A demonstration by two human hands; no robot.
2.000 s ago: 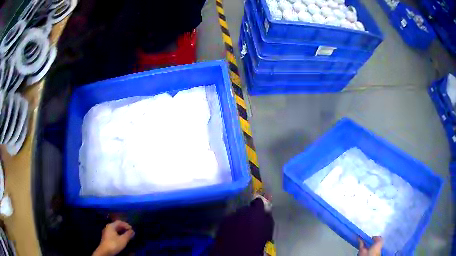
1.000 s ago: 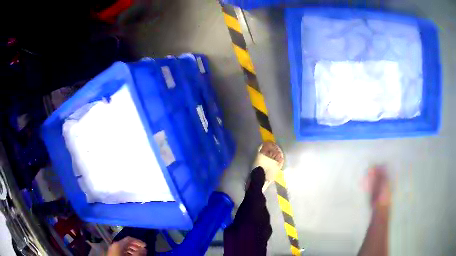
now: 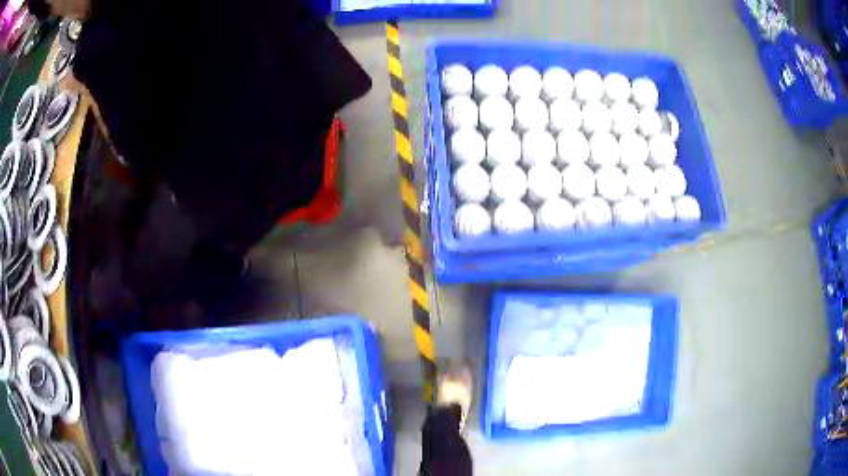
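No hand of mine is in view. A blue crate with a bright whitish liner or sheet over its contents stands at the lower left, cut off by the bottom edge. A smaller-looking blue crate stands on the floor at the lower right, with a white sheet and faint round shapes under whitish film. Behind it a stacked blue crate holds rows of white round domes.
A dark-clothed person sits by a red stool at upper left. Ring parts lie along the worktop at left. Yellow-black tape crosses the grey floor beside my shoe. More blue crates stand at right.
Both hands have left the picture. The view has swung, so the dome crate, worktop and seated person show again. The right floor crate, held at its edge two seconds ago, stands with no hand on it.
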